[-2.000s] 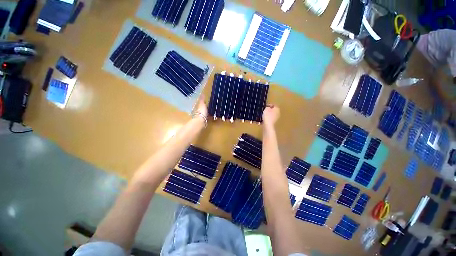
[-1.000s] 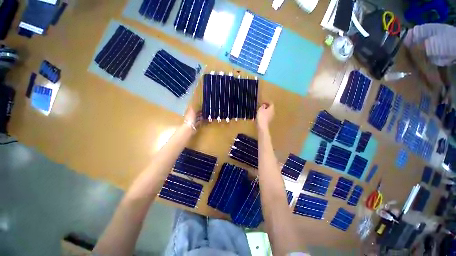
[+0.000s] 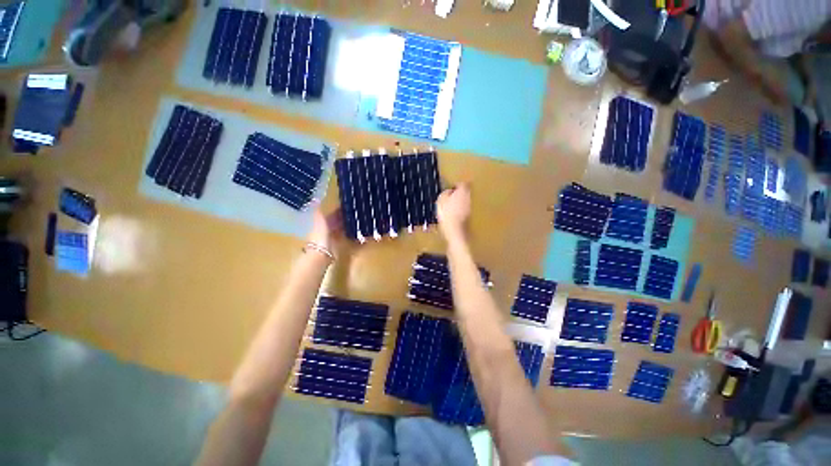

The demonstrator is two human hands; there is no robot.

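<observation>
My left hand (image 3: 329, 229) and my right hand (image 3: 453, 207) hold a stack of tabbed cells (image 3: 387, 194) between them, one at each side edge. The stack is dark, with silver ribbon ends sticking out at top and bottom. It is above the tan table, just right of a grey mat. Left of it, a fanned stack of cells (image 3: 278, 170) and another stack (image 3: 184, 151) lie on that mat. Below my hands, more tabbed cells (image 3: 346, 324) lie near the table's front edge. My right forearm partly covers some of them.
A lighter blue lined panel (image 3: 419, 86) lies on a green mat (image 3: 504, 114). Cell groups (image 3: 618, 266) cover the right side. Red and yellow scissors (image 3: 705, 335) lie at the right, near a dark grey box (image 3: 764, 391). A white-sleeved person is at the top right.
The whole view has shifted and turned slightly. The held stack is now tilted, with a slight split between its left and right parts. Both hands still hold it.
</observation>
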